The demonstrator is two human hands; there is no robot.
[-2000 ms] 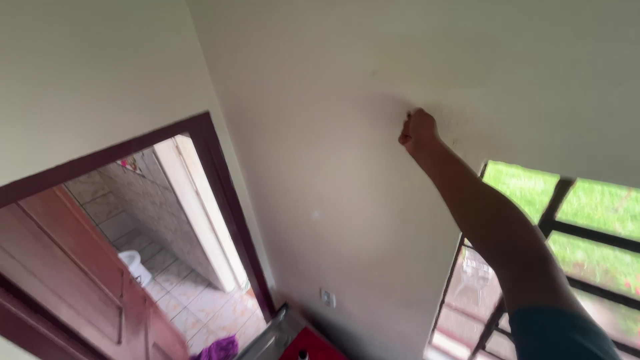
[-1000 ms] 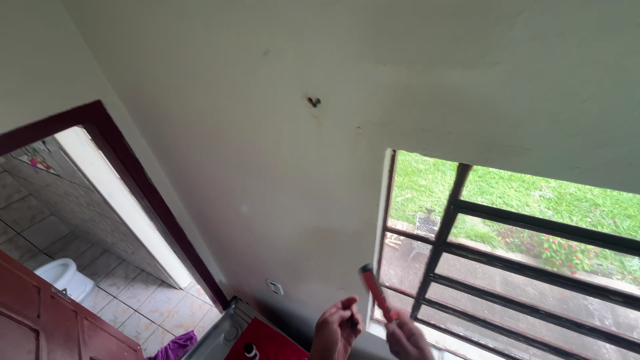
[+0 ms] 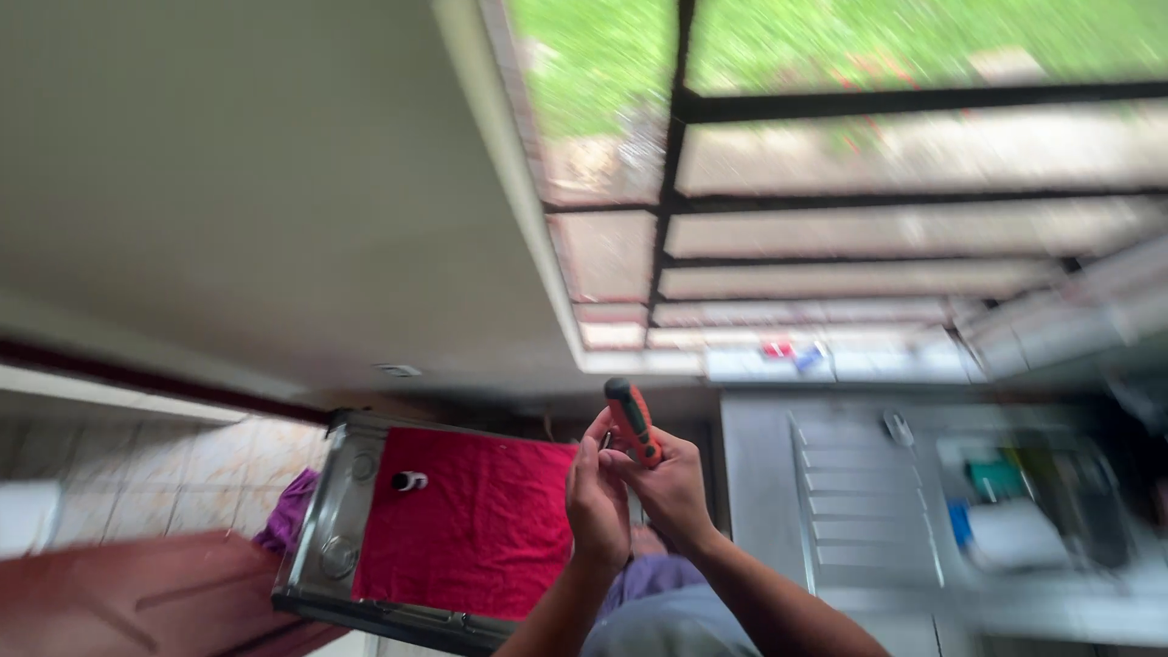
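My right hand (image 3: 671, 484) is closed around a screwdriver with an orange and black handle (image 3: 633, 424), its butt end pointing up and away. My left hand (image 3: 598, 511) meets it, with the fingertips of both hands close together around a small metallic piece (image 3: 606, 441); whether that is a screw or part of the tool cannot be told. Left of the hands, a red cloth (image 3: 474, 520) lies over a stove top (image 3: 315, 529). On the cloth rests a small white and black object (image 3: 410, 481).
A barred window (image 3: 671, 201) is set in the wall ahead. To the right stands a metal sink counter (image 3: 858, 511) holding dishes (image 3: 1013, 534). A reddish door (image 3: 137, 593) and a purple cloth (image 3: 290, 511) are at the left, beside the stove.
My right arm was raised to the wall, then came down; a second ago both hands were apart, the right holding the screwdriver. Now they are together. The view has swung down and right.
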